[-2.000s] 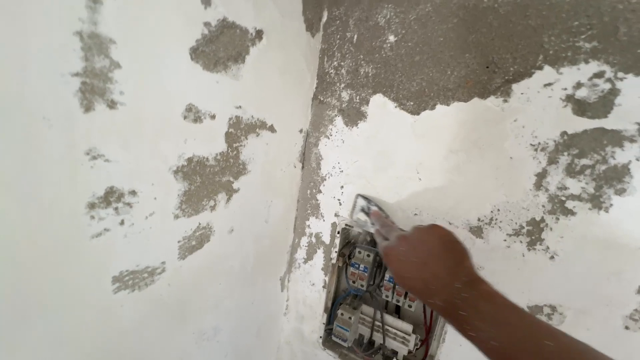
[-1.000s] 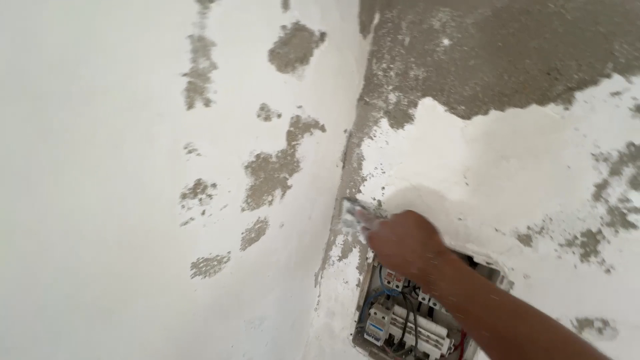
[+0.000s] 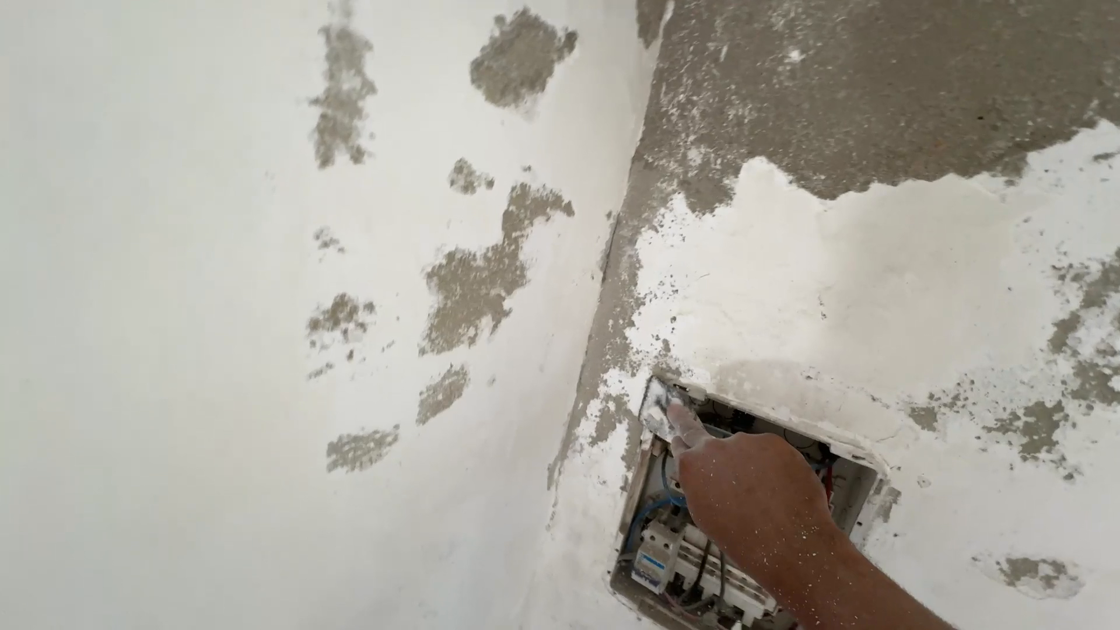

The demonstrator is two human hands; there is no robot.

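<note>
My right hand [image 3: 752, 490] reaches in from the lower right and grips a putty knife [image 3: 658, 409], its blade smeared with white putty. The index finger presses along the blade, which lies at the upper left corner of an open electrical panel box [image 3: 862, 503] recessed in the wall. Hand and wrist cover much of the box. Circuit breakers [image 3: 656, 556] and blue, dark and red wires show inside. White putty [image 3: 787, 271] coats the wall above the box, with bare grey plaster [image 3: 857, 87] higher up. My left hand is out of view.
A second white wall [image 3: 175, 306] meets this one at a corner left of the box. It bears several rough grey patches [image 3: 477, 289]. More grey patches [image 3: 1041, 429] mark the wall right of the box.
My right hand and the putty knife have moved from the wall by the corner, above the box, down to the box's upper left corner.
</note>
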